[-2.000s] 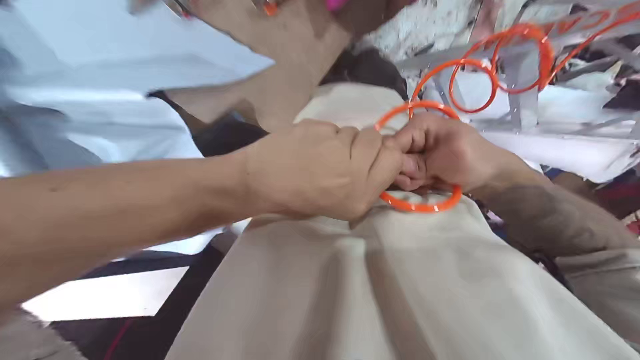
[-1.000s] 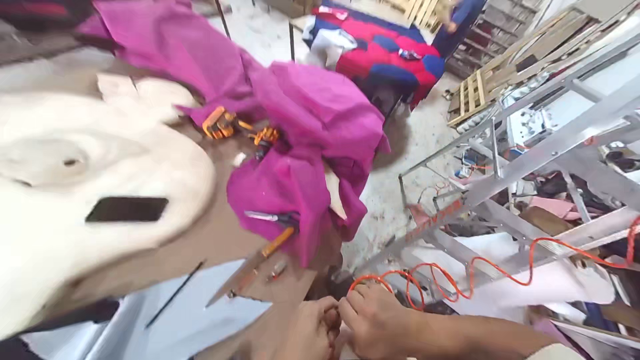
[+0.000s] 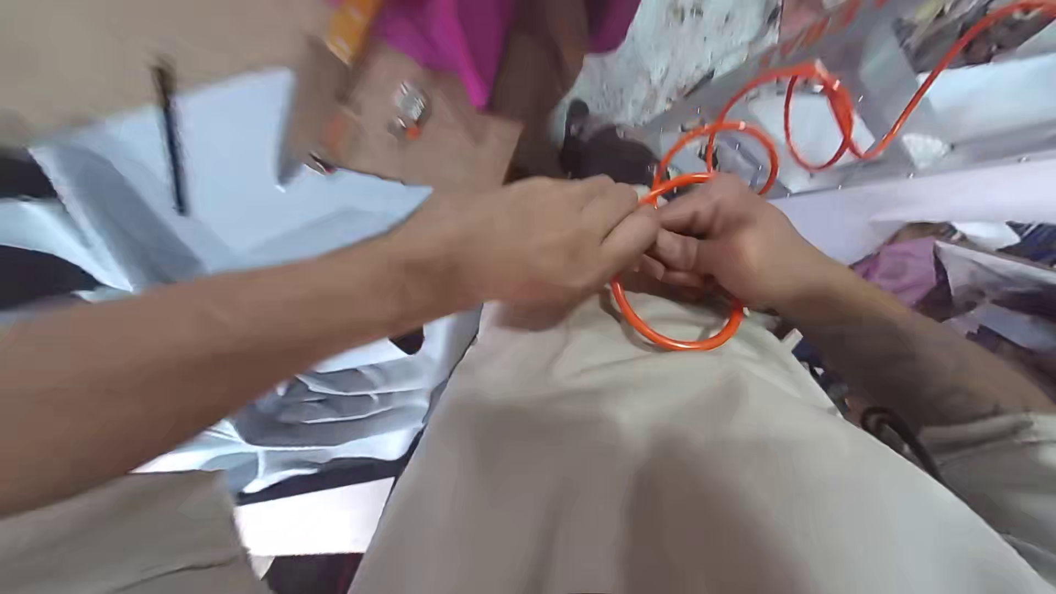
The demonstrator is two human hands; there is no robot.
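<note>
Both hands meet at an orange coiled hose [image 3: 678,342] in front of my body. My left hand [image 3: 569,235] has its fingers curled at the hose, against the fingertips of my right hand [image 3: 726,239]. My right hand pinches the hose where a loop passes through; whatever lies between the fingertips is hidden. One loop hangs below the hands over the light beige cloth garment [image 3: 643,462], and more coils run up to the right.
A metal ladder [image 3: 891,190] lies under the coils at the right. On the brown work surface [image 3: 462,148] at upper left are magenta fabric [image 3: 445,37], a handsaw [image 3: 318,124] with an orange handle, a dark rod [image 3: 171,136] and pale sheeting [image 3: 239,165].
The view has swung down from the wider room to my lap. Both hands stay together at the orange hose throughout.
</note>
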